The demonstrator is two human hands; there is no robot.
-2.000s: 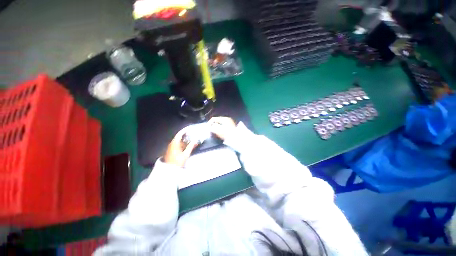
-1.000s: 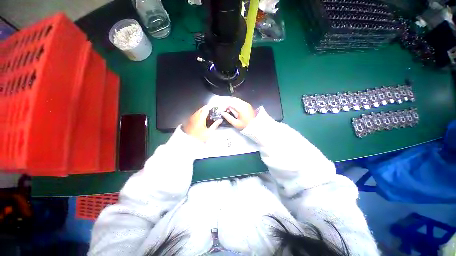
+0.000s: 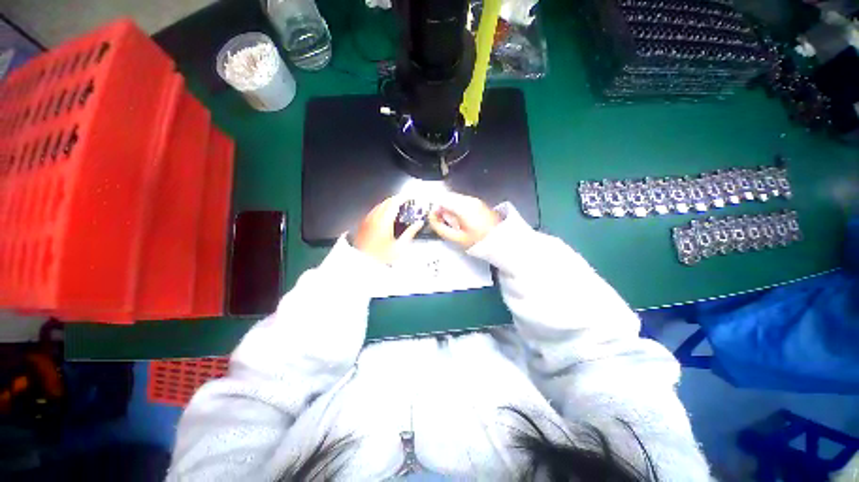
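My left hand holds a small dark and silver module between thumb and fingers under the lit lens of the black microscope. My right hand is close at the module's right side, with its fingertips pinched together; glare hides whether they hold anything thin. Both hands are over the front of the black work mat. A white printed paper sheet lies below the hands at the mat's front edge.
Red plastic trays stand at left beside a phone. A swab cup and clear bottle are at back left. Module rows lie at right, black component trays behind. A blue smock is at far right.
The view first swung down and closer, then shifted slightly. Compared with one second ago, my right hand has moved slightly right, away from the module. The left hand still holds the module.
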